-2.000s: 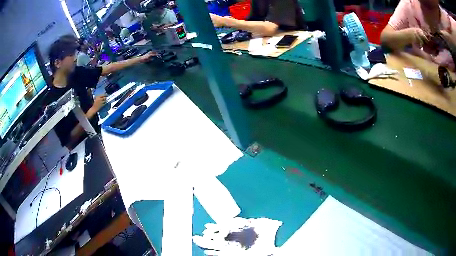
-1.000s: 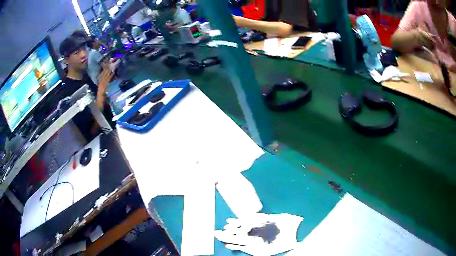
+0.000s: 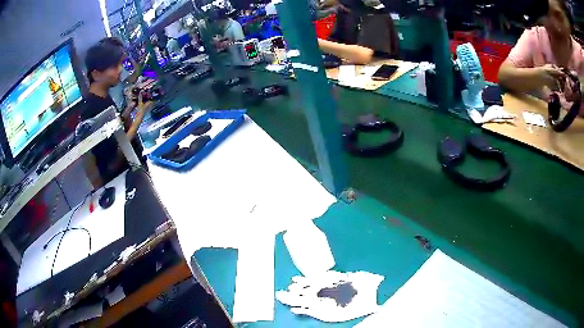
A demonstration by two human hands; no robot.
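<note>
Neither of my hands is in view. Nearest in front of me, two black over-ear headphones lie on the green belt: one (image 3: 373, 138) just right of the green post, the other (image 3: 475, 164) farther right, its cups toward the far side. A white, glove-like thing (image 3: 307, 298) with a dark patch lies on the green bench at the bottom. A white rounded piece (image 3: 308, 246) lies beside it. Both are overexposed, so I cannot tell exactly what they are. A white sheet (image 3: 461, 298) lies at the bottom right.
A blue shallow tray (image 3: 192, 160) with black parts sits on the white bench cover (image 3: 250, 173). A green post (image 3: 314, 102) rises by the belt. A person in pink (image 3: 535, 57) holds headphones opposite, near a fan (image 3: 470, 73). Another person (image 3: 105, 77) stands left by a monitor.
The view has shifted, moving the bench and belt rightward in the picture. The person in pink now holds up headphones. The person at the left now holds a dark object. The belt headphones look about unmoved.
</note>
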